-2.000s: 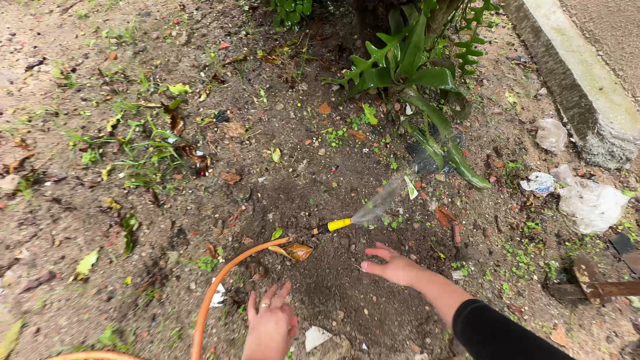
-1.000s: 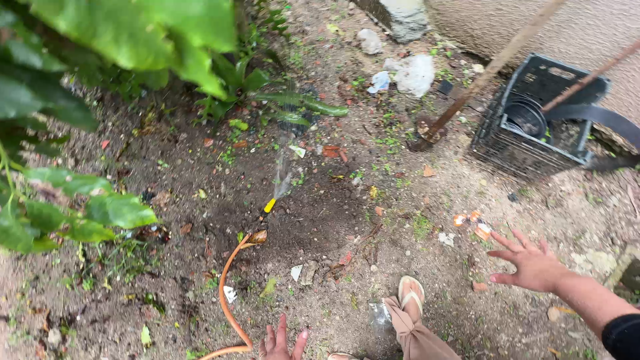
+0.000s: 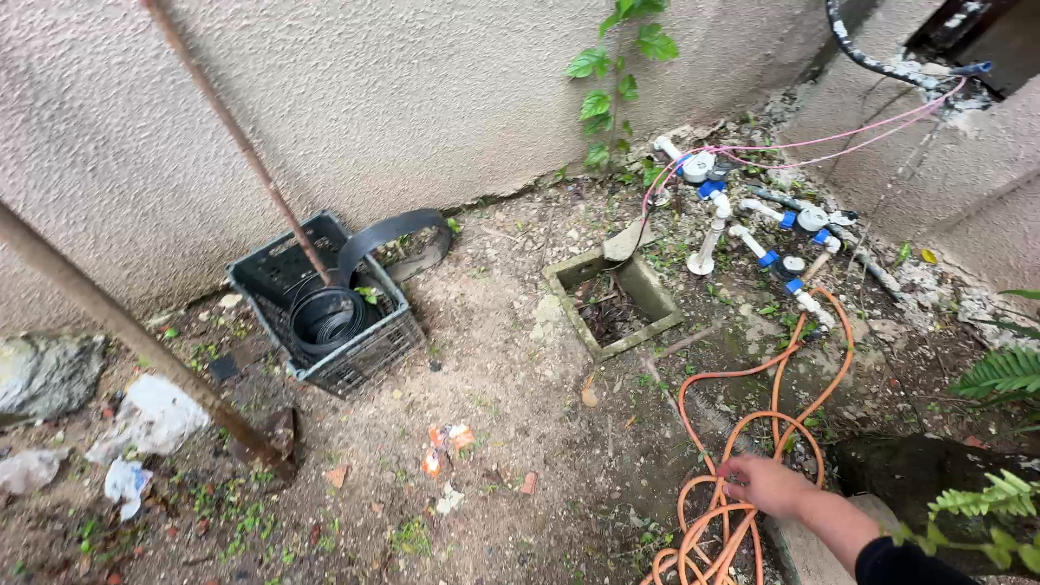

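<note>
My right hand (image 3: 762,485) reaches in from the lower right, over the coiled orange hose (image 3: 727,520), its fingertips at one of the loops; whether they close on it cannot be told. The hose lies in loose tangled loops on the dirt and runs up to white PVC pipes (image 3: 812,309) with blue fittings and water meters (image 3: 699,166). Left of the hose, a square concrete box (image 3: 597,345) is set in the ground with dry leaves inside. My left hand is out of view.
A dark plastic crate (image 3: 357,357) with black coiled strip stands by the rough wall (image 3: 455,97). A wooden-handled tool (image 3: 138,333) leans at left near plastic litter (image 3: 154,414). Pink wires (image 3: 845,138) cross to the right wall. Fern leaves (image 3: 999,496) edge the lower right.
The view has swung far right, from the spraying hose end to the crate, pipes and hose coil. My right hand is now at the hose loops; my left hand has gone out of view.
</note>
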